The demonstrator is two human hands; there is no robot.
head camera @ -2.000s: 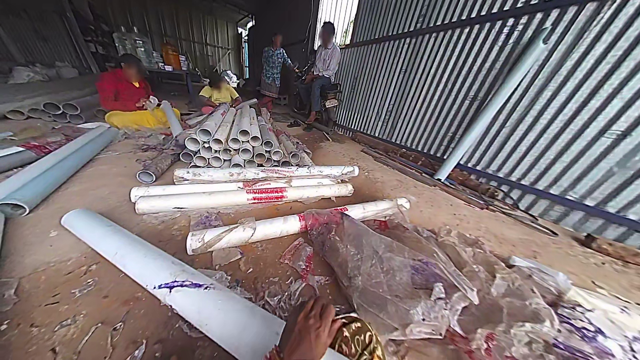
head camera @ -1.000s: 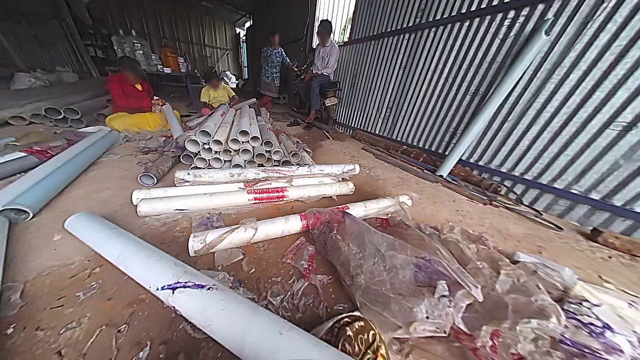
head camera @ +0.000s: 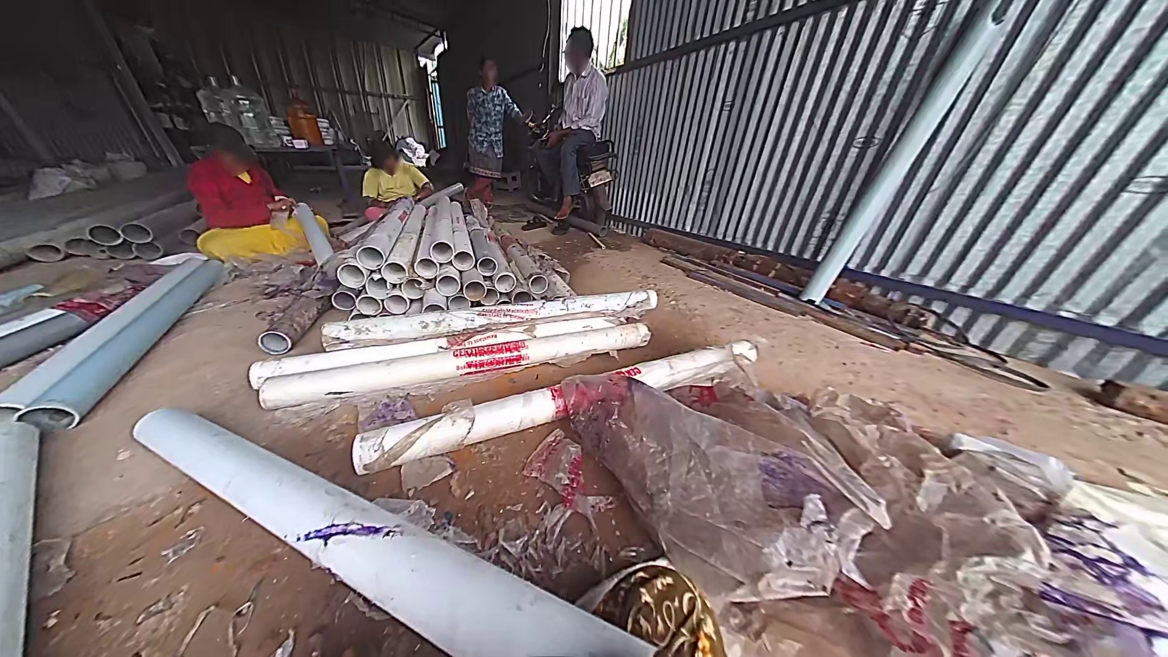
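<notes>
Neither my left hand nor my right hand shows in the head view. A pale grey-blue plastic pipe with a purple mark lies slantwise across the near floor, its near end cut off by the bottom edge. Close to that end is a round gold-coloured metal lid or tin. Crumpled clear plastic film covers much of the floor at the right. Beyond the near pipe, a white pipe wrapped in film lies partly under the sheet, and several more wrapped white pipes lie behind it.
Stacked grey pipes stand beyond, with more pipes at the left. A person in red and one in yellow sit behind; two people are near a motorcycle. One pipe leans on the corrugated metal wall.
Two seconds ago a hand was at the bottom edge beside the gold-coloured lid or tin; it has gone out of view.
</notes>
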